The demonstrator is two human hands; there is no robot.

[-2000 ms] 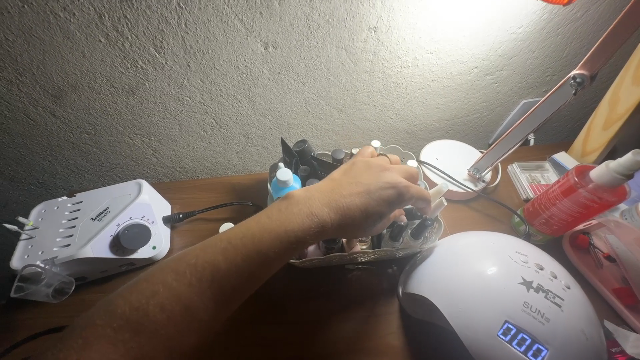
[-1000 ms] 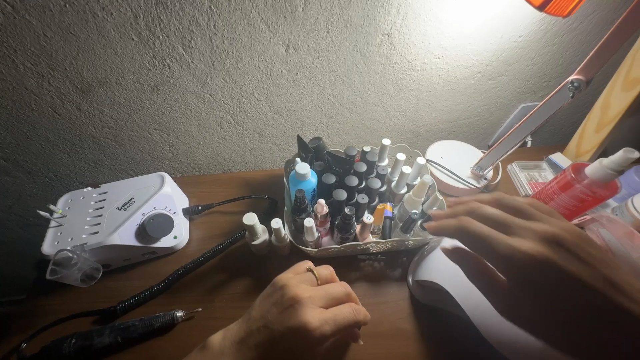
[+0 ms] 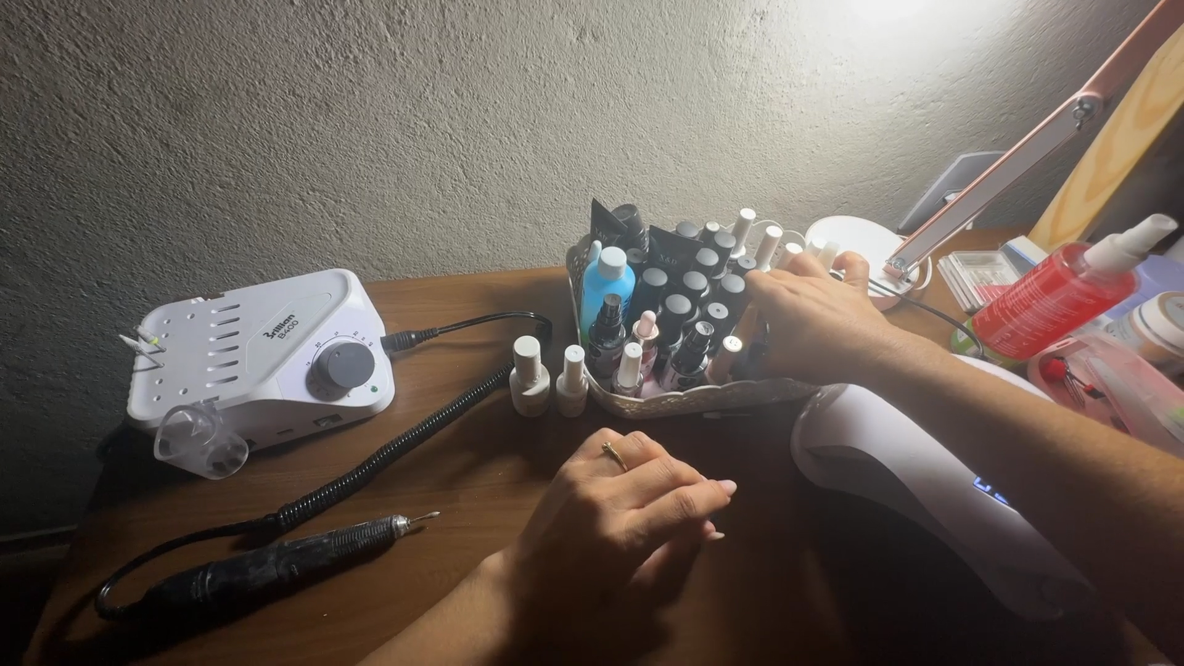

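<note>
My right hand (image 3: 814, 310) reaches over the right side of a scalloped metal tray (image 3: 684, 404), its fingers among the white-capped bottles (image 3: 766, 246); whether it grips one cannot be told. The tray is packed with nail polish bottles, most dark-capped (image 3: 678, 308), plus a blue bottle with a white cap (image 3: 609, 280). My left hand (image 3: 629, 509), a ring on one finger, hovers or rests by the table in front of the tray, fingers loosely curled; its palm side is hidden. Left of the tray stand two white bottles (image 3: 530, 377), (image 3: 572, 381) side by side.
A nail drill control box (image 3: 259, 347) sits at left, its black handpiece (image 3: 287, 562) lying in front on a coiled cord. A white nail lamp (image 3: 888, 462) is under my right forearm. Behind are a desk lamp's round base (image 3: 856, 242) and a red spray bottle (image 3: 1054, 301) at right.
My right hand has moved from over the nail lamp onto the tray's right side since one second ago. Two seconds ago an arm reached across the tray from the left; my left hand is now in front of it.
</note>
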